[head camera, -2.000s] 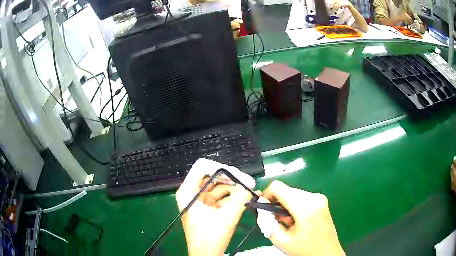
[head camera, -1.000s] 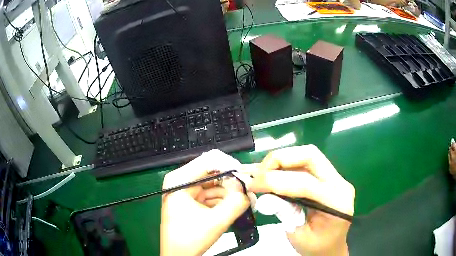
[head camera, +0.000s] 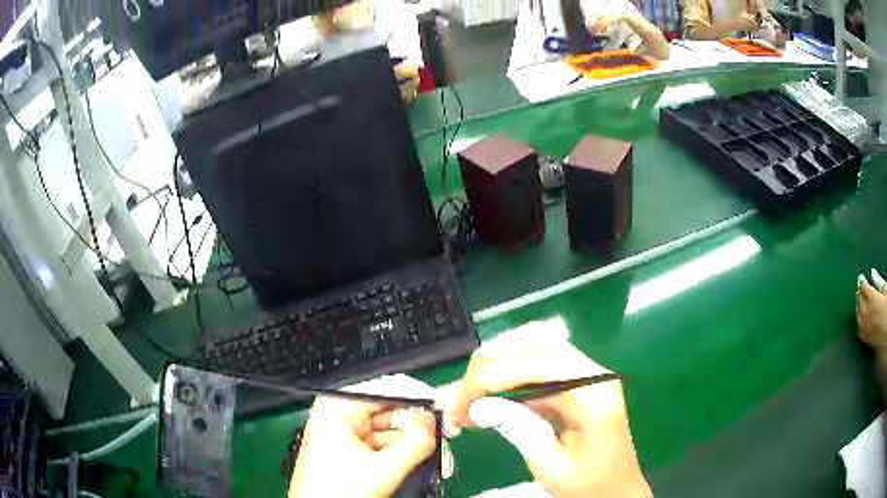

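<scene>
My left hand (head camera: 365, 443) holds a thin black phone middle frame (head camera: 199, 428) near its right corner. The frame's end with camera holes sticks out to the left. My right hand (head camera: 554, 418) has its fingertips at that right corner, close to my left fingertips. A thin dark pen-length tool (head camera: 569, 386) lies across my right hand, its rear end pointing right. White covers show on some fingertips. What the fingertips pinch at the corner is too small to tell.
A black keyboard (head camera: 340, 331) and computer case (head camera: 311, 185) stand behind the hands. Two brown speakers (head camera: 501, 195) (head camera: 599, 195) stand right of the case. A black compartment tray (head camera: 763, 146) is at the right. Another person's hand (head camera: 872, 309) shows at the right edge; people sit across the bench.
The frame has turned, so its camera-hole end now shows at the left. My right fingertips have moved to its corner, and the tool now lies back across the hand. The camera view has shifted.
</scene>
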